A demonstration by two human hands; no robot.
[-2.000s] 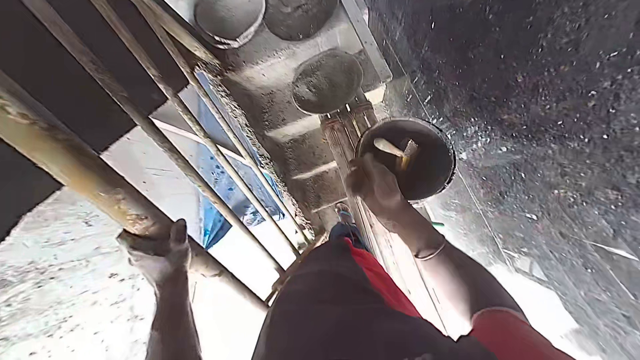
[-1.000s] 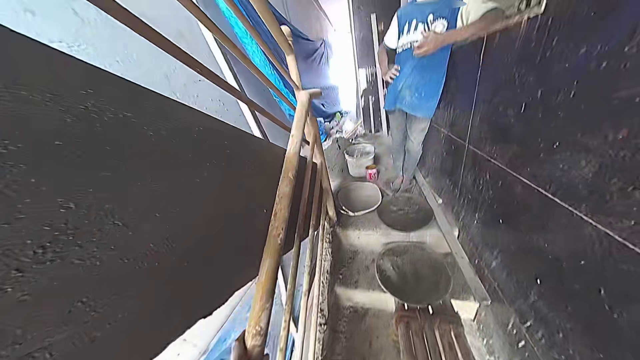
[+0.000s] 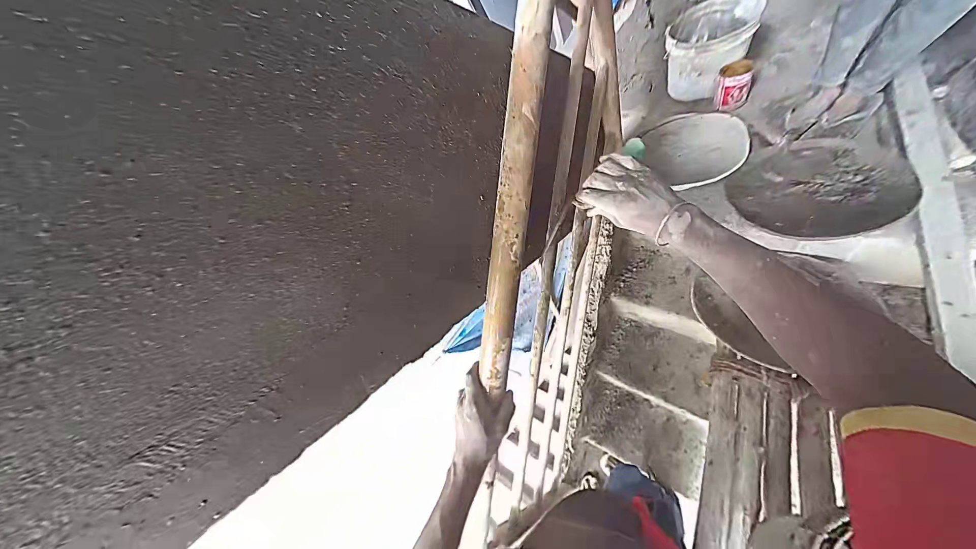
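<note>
My left hand is wrapped around the lower part of a stained metal handrail. My right hand is beside the thin railing bars, further up, its fingers curled. A rounded green end, apparently of a tool handle, sticks out past its knuckles; a thin edge shows below the fingers, and the rest of the tool is hidden. Just beyond that hand lies a shallow pale pan. To its right is a wide pan of grey mortar. Another pan is partly covered by my right forearm.
Rough concrete steps descend beside the railing, with wooden planks at their right. A white bucket and a red-labelled tin stand at the top. A person's lower legs are at upper right. A dark plastered surface fills the left.
My right hand was over a dark pan two seconds ago and is now at the railing bars. My left hand is on the handrail in both frames. The view has swung strongly.
</note>
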